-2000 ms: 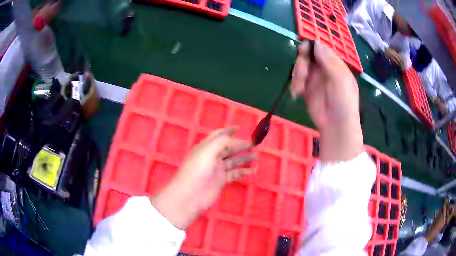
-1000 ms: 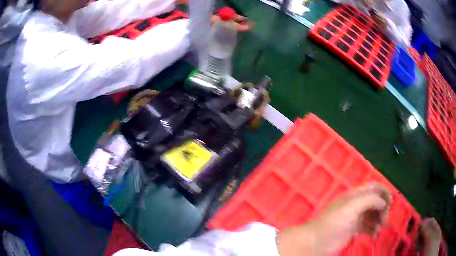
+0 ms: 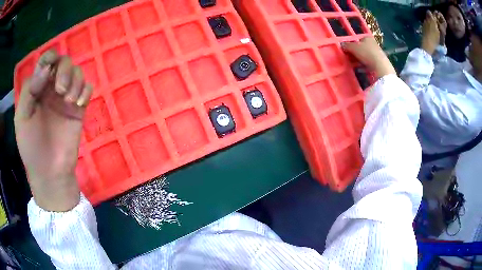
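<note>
My left hand [image 3: 53, 100] is raised over the left end of a red-orange pocketed tray [image 3: 177, 153], its fingers curled. Whether something small is between its fingertips cannot be told. My right hand [image 3: 370, 54] reaches over a second, thicker red-orange tray [image 3: 317, 158], fingertips down at its pockets; what they touch is hidden. Black watch bodies lie in the first tray's right pockets: two with pale round centres [image 3: 223, 120] [image 3: 256, 102], one tilted with a dark sensor ring [image 3: 244, 66], and another above [image 3: 220, 26].
A loose pile of thin silver pins [image 3: 153, 203] lies on the green bench [image 3: 227, 179] at the first tray's near edge. Black pieces [image 3: 338, 26] sit in the second tray's far pockets. A person in white workwear [image 3: 444, 100] is at the right. The bench edge runs before my body.
The view has swung right and down, so the black heap with the yellow label is mostly out. My right hand is now over the second tray; the watch bodies and pins have come into view.
</note>
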